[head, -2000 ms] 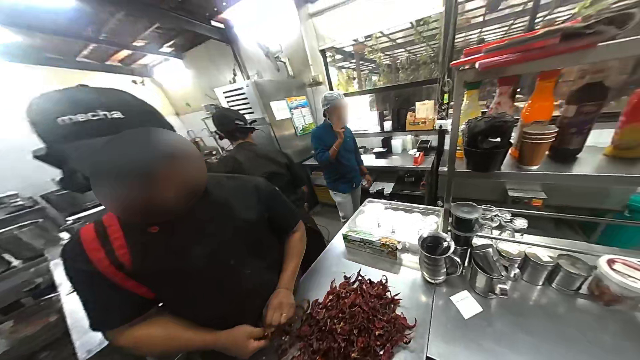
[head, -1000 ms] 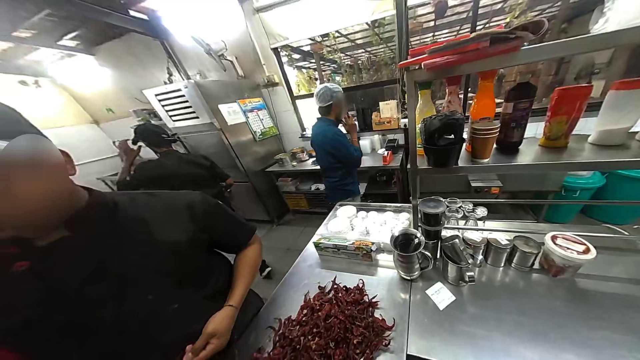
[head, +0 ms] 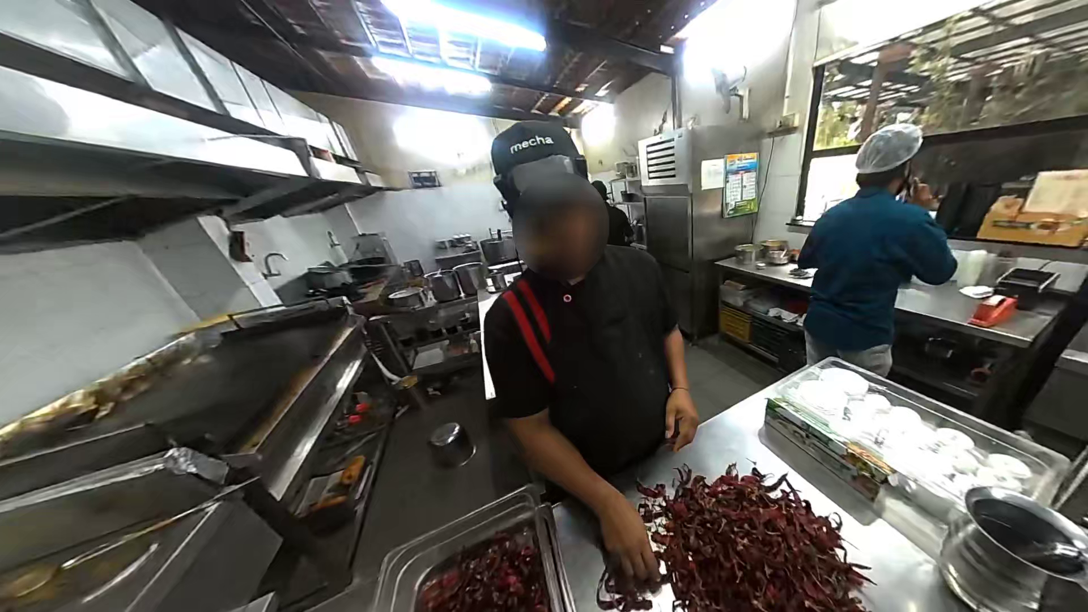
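Observation:
Neither my left hand nor my right hand shows in the head view. A large heap of dried red chillies (head: pixel 752 540) lies on the steel table (head: pixel 731 433). To its left, a clear plastic tub (head: pixel 399 561) holds more red chilli pieces. Across the table stands a co-worker (head: pixel 595 357) in a black cap and a black shirt with red stripes. One hand of the co-worker (head: pixel 627 540) reaches down to chillies at the heap's left edge. The other hand (head: pixel 680 418) hangs half closed above the table's edge, with something small and dark at the fingers.
A clear tray of white rounded items (head: pixel 918 433) and a narrow carton (head: pixel 824 446) sit behind the heap, with a steel jug (head: pixel 1011 544) at right. A steel pot (head: pixel 451 444) stands low behind the tub. A person in blue (head: pixel 875 246) stands at the rear counter (head: pixel 935 310).
The view has swung strongly left. The co-worker's hands, together beside the heap two seconds ago, are now apart. The person in blue, earlier facing this way, now has their back turned.

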